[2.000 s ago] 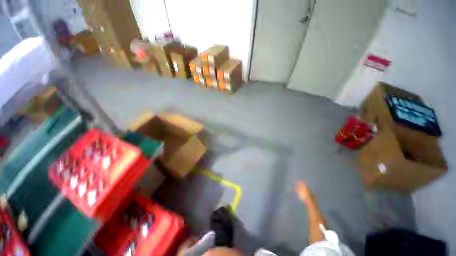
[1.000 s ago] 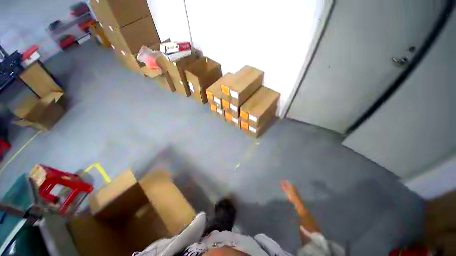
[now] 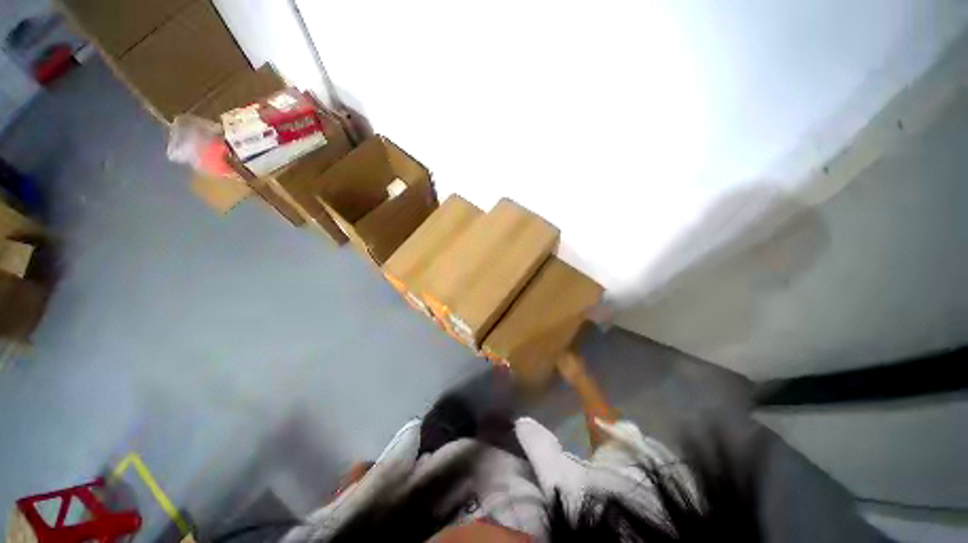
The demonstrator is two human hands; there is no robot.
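Several closed brown cartons with orange and white labels are stacked on the floor against the white wall; the nearest one (image 3: 547,308) lies just beyond my right hand. My right hand (image 3: 578,379) is small and blurred, held low in front of the carton; I cannot tell whether it touches it or how its fingers are set. My left hand is not clearly seen; only a small blurred patch of skin shows by my left sleeve, at the bottom.
An open carton (image 3: 366,196) and a red and white printed carton (image 3: 274,133) stand left along the wall. Tall cartons (image 3: 170,48) stand at upper left. A red stool (image 3: 80,514) is at lower left by a yellow floor line (image 3: 154,488). A door frame is at right.
The view has moved toward the wall and the labelled cartons, which now look larger. The open carton from the lower left is out of view. My right hand is now beside the stack.
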